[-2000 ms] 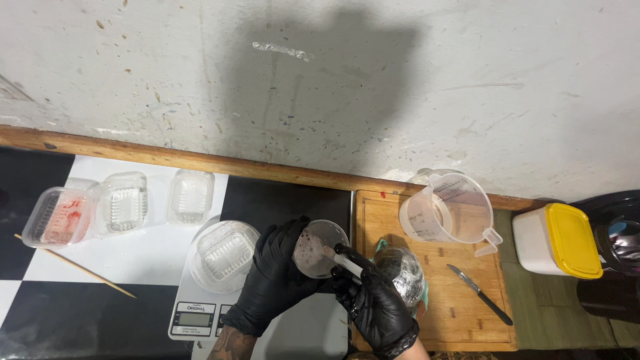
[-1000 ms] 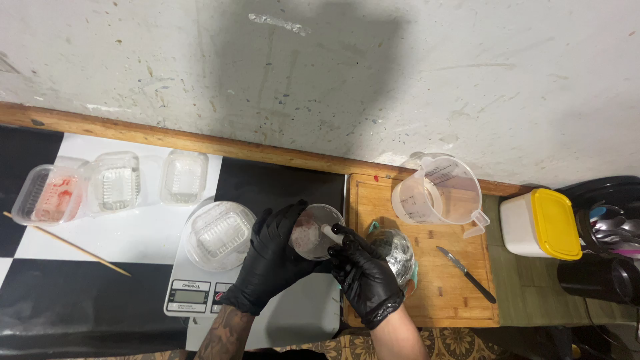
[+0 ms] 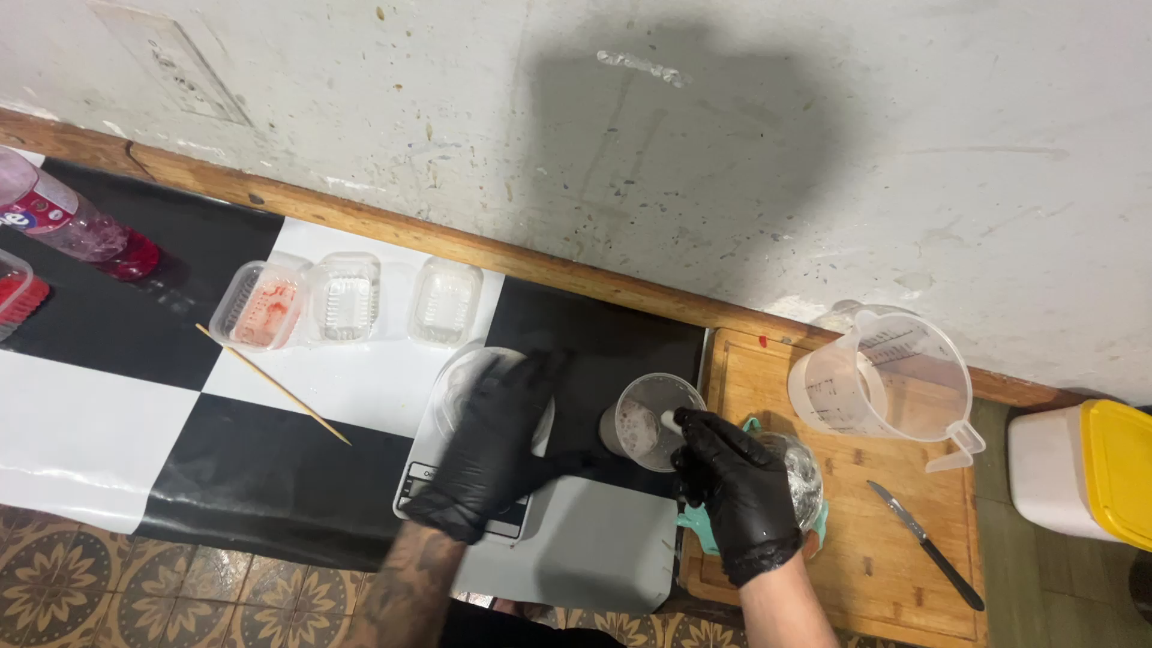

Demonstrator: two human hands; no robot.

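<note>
Black gloves cover both hands. My left hand (image 3: 495, 436), blurred and with its fingers apart, is over the digital kitchen scale (image 3: 416, 481) and the clear plastic container (image 3: 459, 382) on it; whether it touches them I cannot tell. A clear plastic cup (image 3: 661, 387) with a frothy, pale pinkish liquid inside stands between my hands. My right hand (image 3: 733, 490) grips a whitish utensil (image 3: 670, 421) whose end is over the cup; the rest is hidden by the fingers. Partly behind that hand, a foil-covered round object (image 3: 803, 472) sits by a turquoise cloth or bag (image 3: 700, 529).
Clear trays (image 3: 349, 301), one red-stained (image 3: 268, 310), stand near a wooden skewer (image 3: 274, 385). A bottle (image 3: 85, 225) with red liquid lies or leans at left. The wooden cutting board (image 3: 850, 576) bears a measuring jug (image 3: 832, 396) and knife (image 3: 927, 544). A yellow-lidded tub (image 3: 1048, 472) is at right.
My left hand has let go of the cup and moved left over the scale. The cup, held between my hands before, now stands on the table. The view has shifted left.
</note>
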